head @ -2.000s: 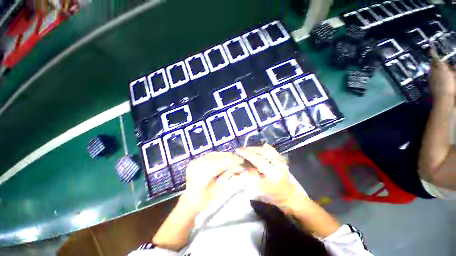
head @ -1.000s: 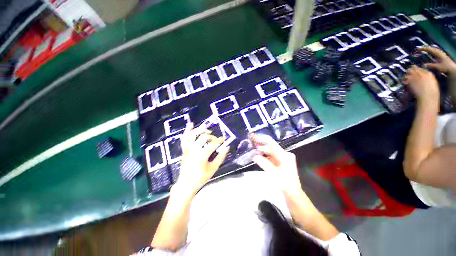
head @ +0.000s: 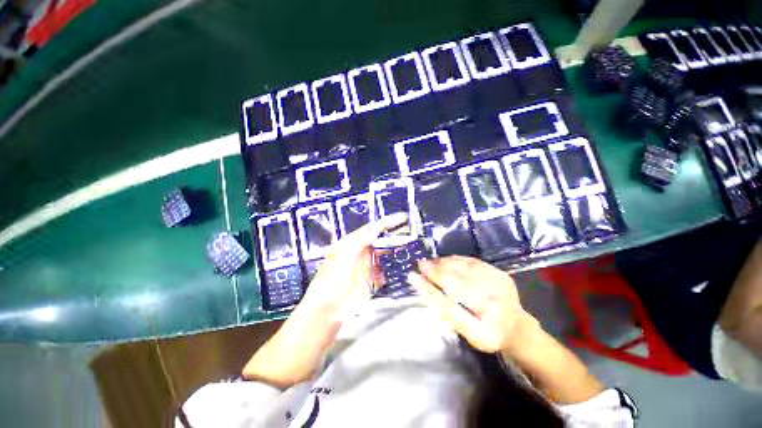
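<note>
My left hand holds a phone front housing upright over the tray's front row, its white-bordered window at the top. A dark keypad with light-marked keys shows in the housing's lower part. My right hand is at the keypad's right side, its fingertips touching the edge there; whether it grips anything is unclear. The black blister tray lies under and beyond my hands, with housings in a back row, a front row and three sideways in the middle. One front-row pocket right of the held housing has no housing.
Two small keypad stacks stand on the green table left of the tray. A larger heap of keypad stacks is at the right, beside a neighbour's tray. A person's arm shows at the right edge, near a red stool.
My hands have come together at the housing, which my left hand now holds with a keypad in its lower part. The view has shifted, so the tray appears larger and higher.
</note>
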